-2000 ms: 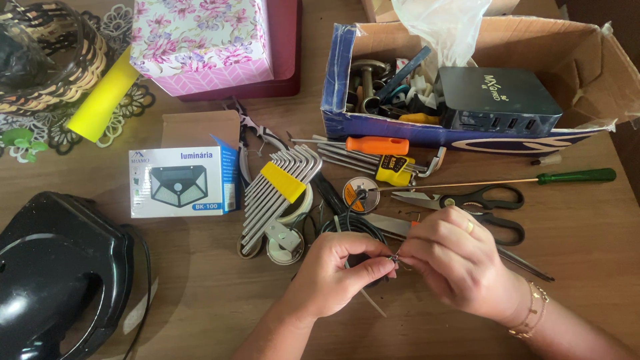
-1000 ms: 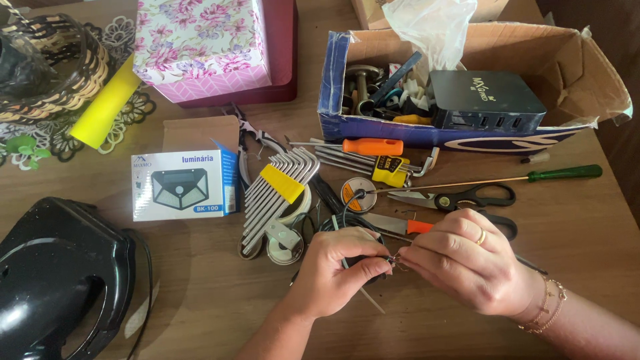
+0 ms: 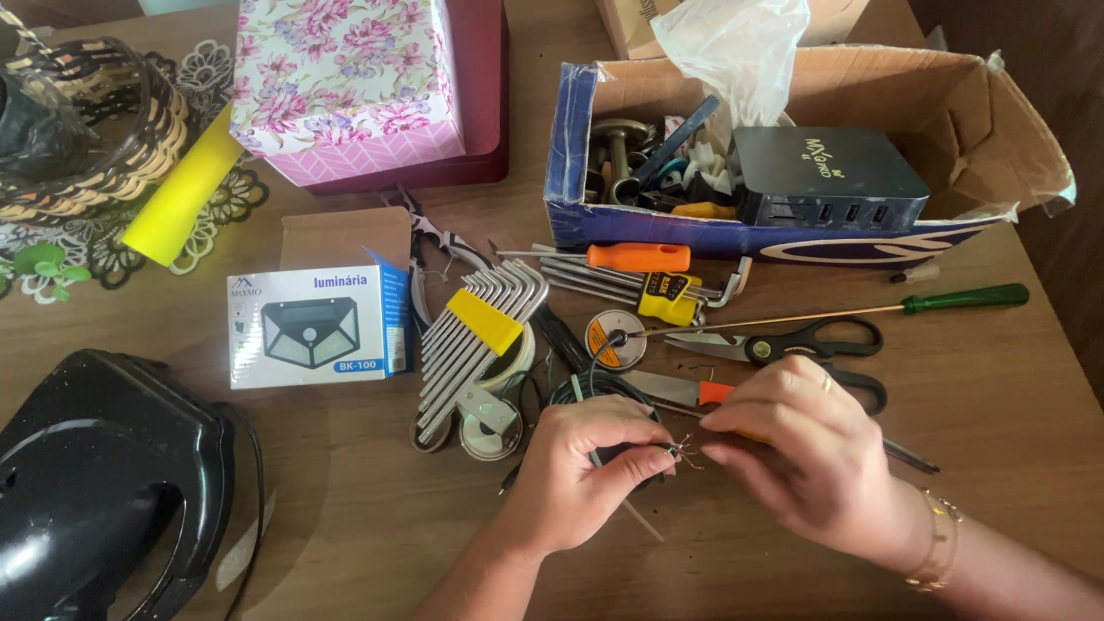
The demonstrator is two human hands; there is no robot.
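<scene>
My left hand (image 3: 595,474) pinches the end of a black cable between thumb and forefinger. Several thin bare copper wires (image 3: 684,450) fan out from that end. Just to their right, my right hand (image 3: 802,457) has its thumb and forefinger a little apart, with nothing visible between them. Behind my left hand lies the coiled black cable (image 3: 604,385), partly hidden. A knife with an orange handle (image 3: 668,387) is beside my right hand, its grip partly covered. Black-handled scissors (image 3: 785,343) and a green-handled screwdriver (image 3: 962,298) lie beyond.
Hex keys in a yellow holder (image 3: 483,322), an orange-handled screwdriver (image 3: 638,257) and pliers (image 3: 448,243) lie mid-table. A cardboard box (image 3: 621,231) of tools stands behind, bearing a black TV box (image 3: 832,177). At left are a lamp carton (image 3: 306,328) and a black appliance (image 3: 112,483).
My right fingers have moved slightly away from the wire ends, which now show spread apart. My left hand stays pinching the cable.
</scene>
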